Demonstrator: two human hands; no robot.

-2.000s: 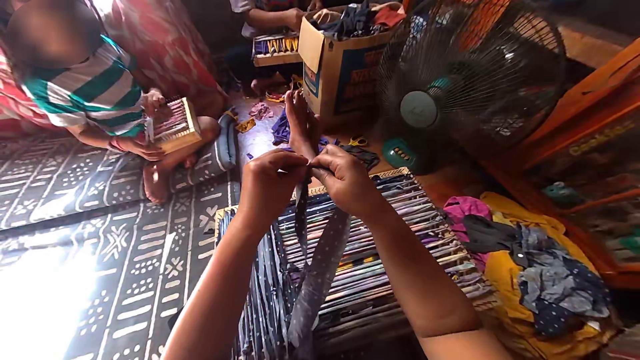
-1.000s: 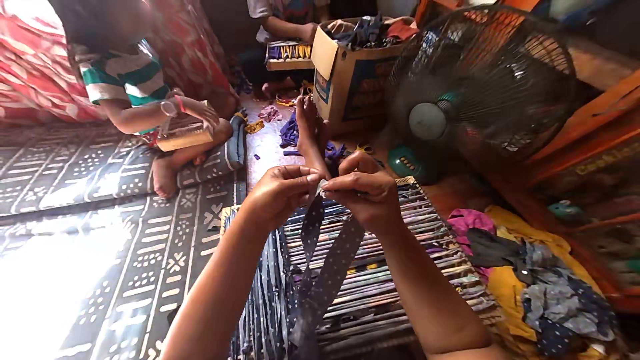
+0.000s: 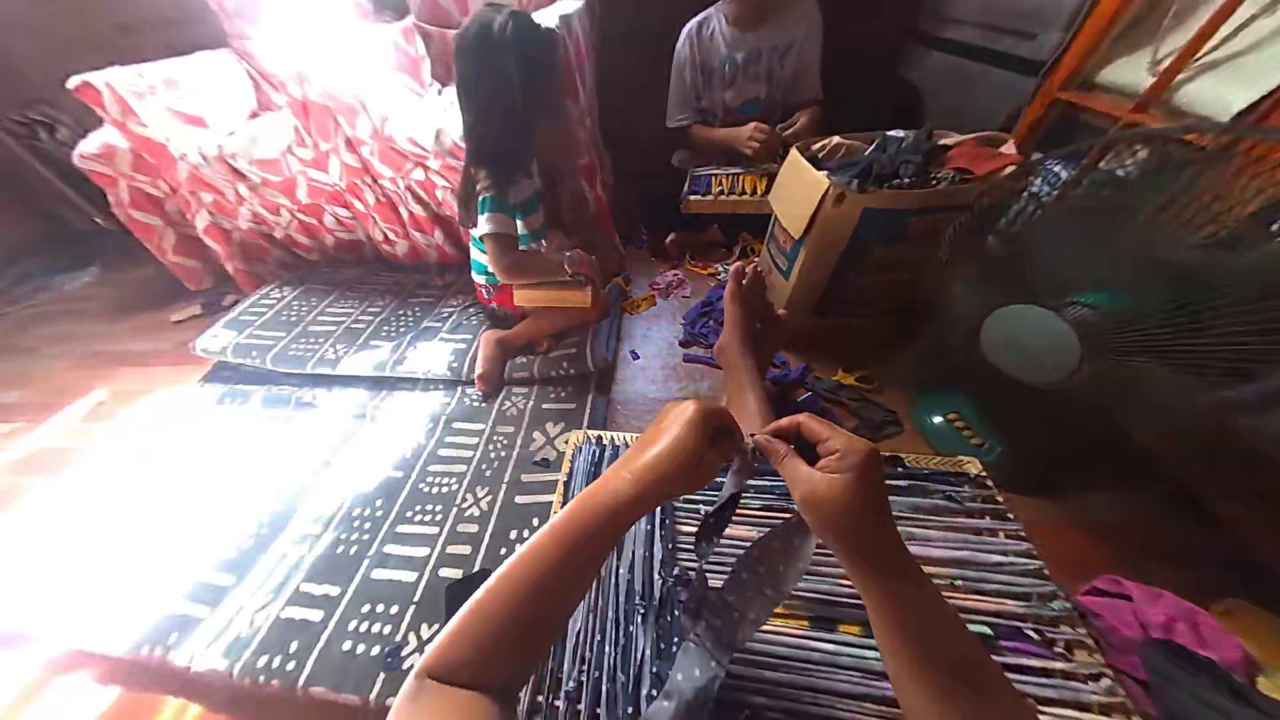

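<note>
My left hand (image 3: 690, 448) and my right hand (image 3: 828, 470) meet fingertip to fingertip above the far part of a large loom frame (image 3: 930, 463). Between them they pinch the ends of dark polka-dot fabric strips (image 3: 750, 590), whose lengths hang down over the frame. Cloth strips are stretched across the frame from side to side, and dark blue dotted strips (image 3: 625, 590) run lengthwise along its left part. The exact hold of the fingertips is partly hidden.
Patterned mat (image 3: 420, 520) at left, with a person (image 3: 505, 220) holding a small frame (image 3: 552, 295). Another person (image 3: 745, 90) works at a small frame (image 3: 725, 205) beside a cardboard box (image 3: 825, 240) of cloth. A fan (image 3: 1030, 343) and pink cloth (image 3: 1160, 630) are at right; a bare foot (image 3: 745, 320) lies beyond the loom.
The view has swung up and to the left, showing more of the seated people. Both hands stay together at the strip ends.
</note>
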